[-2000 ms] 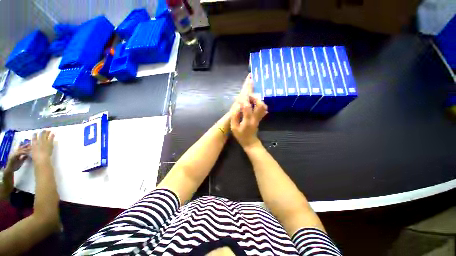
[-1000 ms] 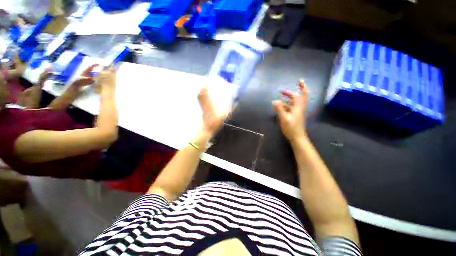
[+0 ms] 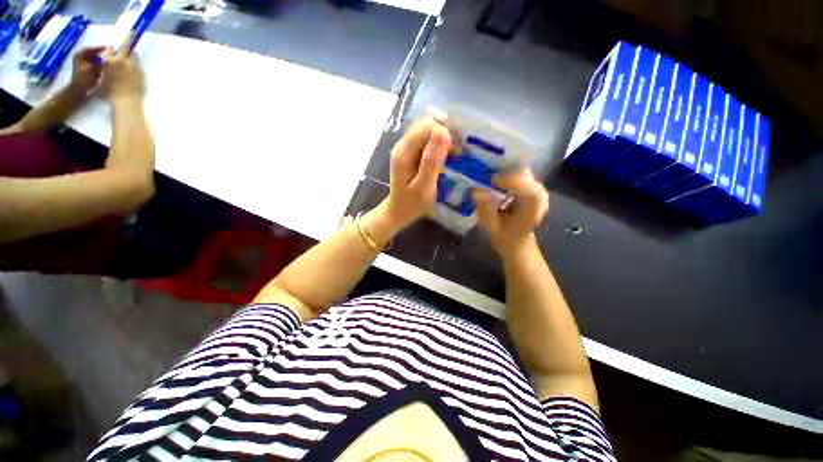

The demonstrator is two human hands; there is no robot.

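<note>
A carton (image 3: 460, 197), white and blue and blurred by motion, is held in front of me above the black table. My left hand (image 3: 420, 171) grips its left side, with the thumb on the near face. My right hand (image 3: 513, 209) holds its right side, with the fingers bent over the edge. Whether its end flaps are closed cannot be told. A row of finished boxes (image 3: 672, 126) stands side by side to the right, blue spines with white print facing up.
The black table (image 3: 650, 289) has a white front edge. A white sheet (image 3: 262, 117) covers the left section. A co-worker's arm (image 3: 131, 135) and hands hold a blue and white box at the far left. A red stool (image 3: 217, 266) stands below, and a flat black object (image 3: 503, 16) lies at the back.
The view has turned left since the oldest frame. Both hands have left the row. The left hand has brought the carton over from the white sheet, and the right hand has also taken hold of it.
</note>
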